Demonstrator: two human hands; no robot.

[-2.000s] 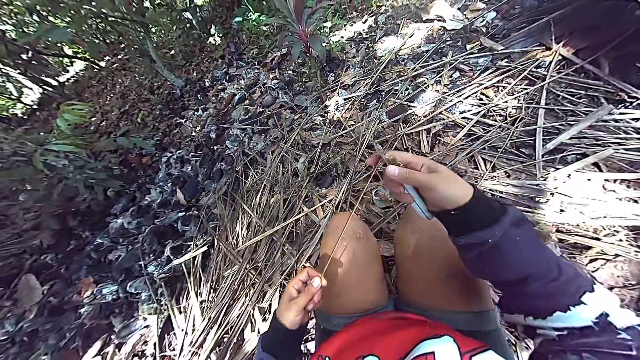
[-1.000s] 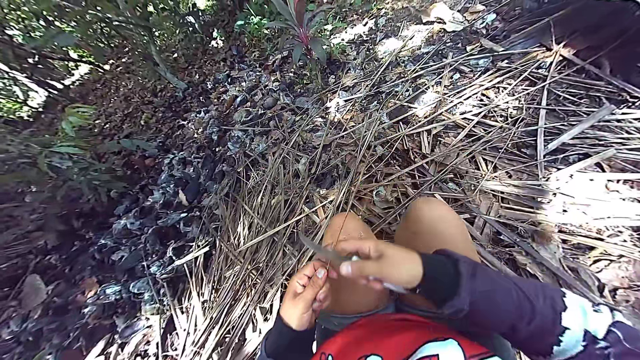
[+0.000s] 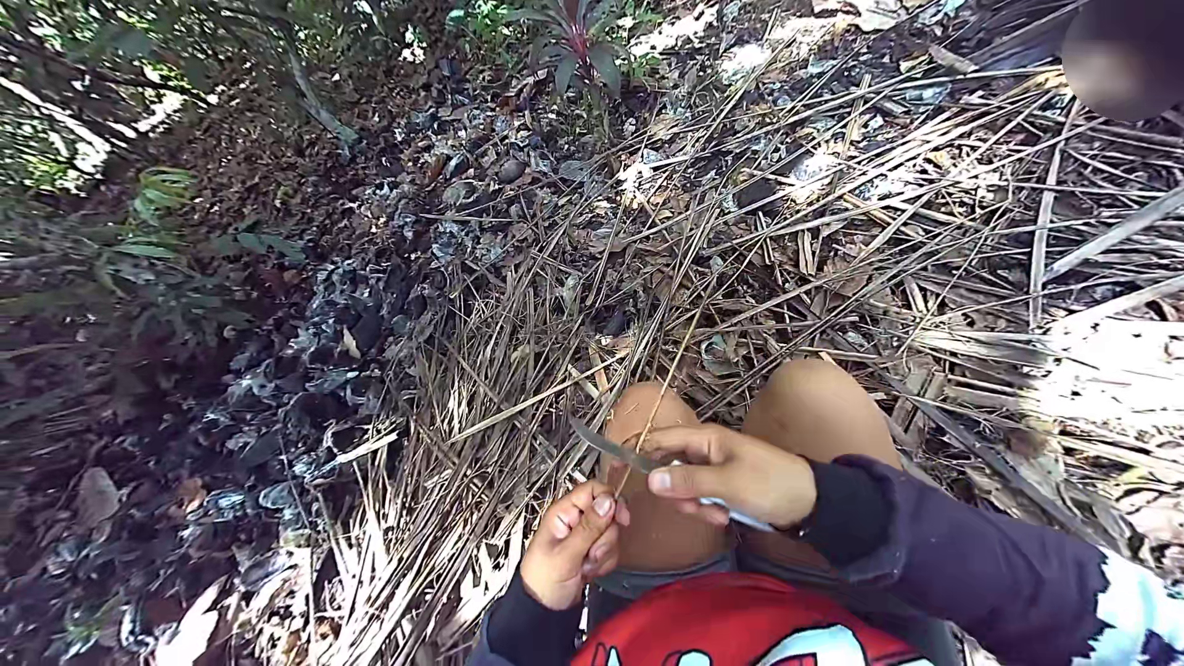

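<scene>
My right hand point(image 3: 735, 476) is closed on the pale handle of a knife with a curved metal blade point(image 3: 610, 447), which points up and left. A thin brown stick or leaf rib point(image 3: 668, 379) runs upward from my left hand point(image 3: 573, 541), whose thumb and fingers pinch its lower end. The blade lies against or just over this strip, a little above my left fingertips. Both hands are close together in front of my bare knees. How the right fingers touch the strip is partly hidden.
Dry palm leaf strips point(image 3: 518, 370) cover the ground around my knees. Dark shells or husks point(image 3: 305, 398) lie at left. A red-leaved plant point(image 3: 578, 46) grows ahead, and leafy branches stand at upper left. A blurred dark round shape is at upper right.
Two seconds ago my hands were farther apart, with the strip between them. My right hand has since come down beside the left; compared with one second ago, it is slightly farther right.
</scene>
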